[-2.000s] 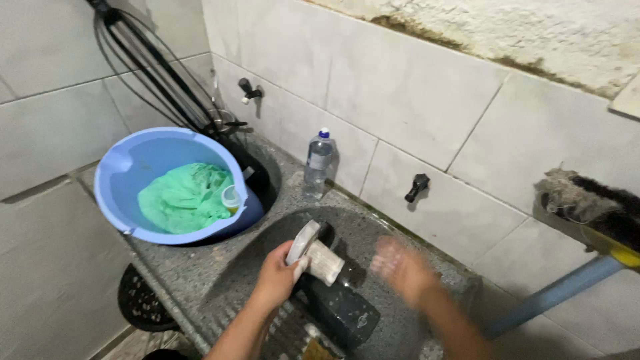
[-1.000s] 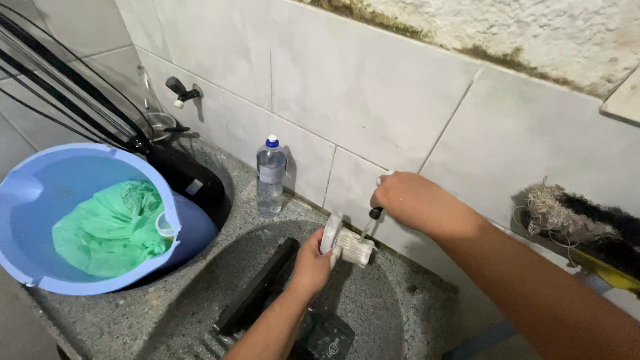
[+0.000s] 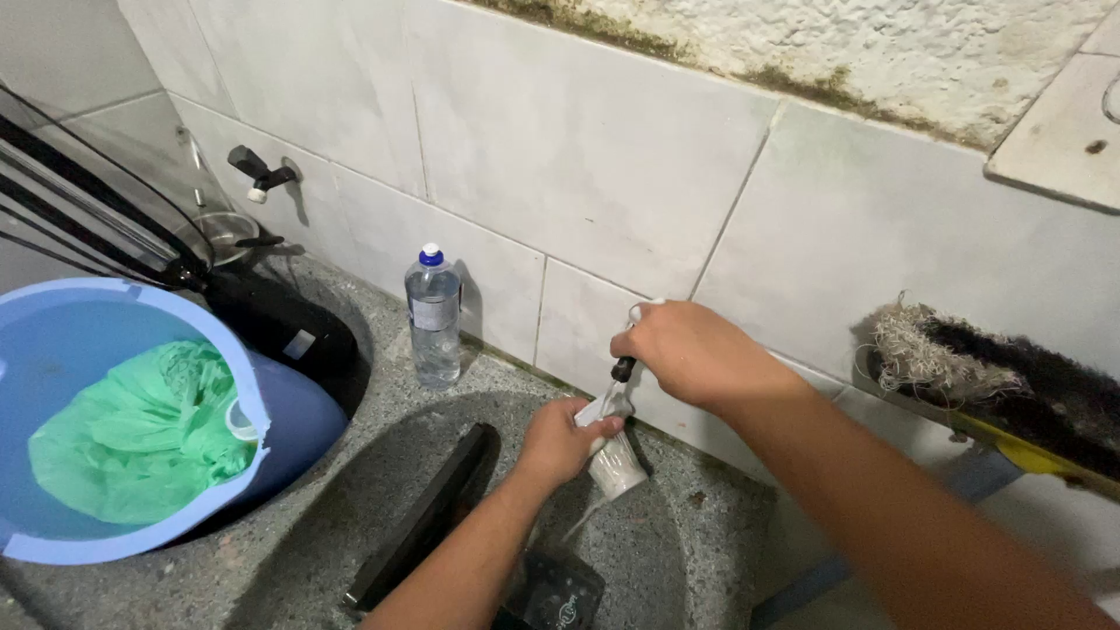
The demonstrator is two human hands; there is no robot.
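Observation:
My left hand (image 3: 560, 442) holds a white pleated filter (image 3: 618, 466) by its rimmed end, tilted over the stone sink basin (image 3: 639, 542). My right hand (image 3: 674, 350) is closed on the black wall tap (image 3: 623, 369) just above it. Water runs from the tap onto the filter, and a thin stream falls from it into the basin. Below my left hand and forearm, a long black plastic part (image 3: 424, 516) leans in the basin. Beside it lies a dark container (image 3: 556, 591) that bears writing, partly hidden by my forearm.
A clear plastic bottle (image 3: 435, 328) with a blue cap stands on the ledge. At left, a blue bucket (image 3: 79, 549) holds a green plastic bag (image 3: 140, 437). Another black tap (image 3: 262, 173) is on the tiled wall (image 3: 577, 166). A brush head (image 3: 989, 363) with fibres is at right.
My right hand has gone to the wall tap and closed on it. My left hand has brought the filter under the tap, where water now runs. The view has moved closer to the wall.

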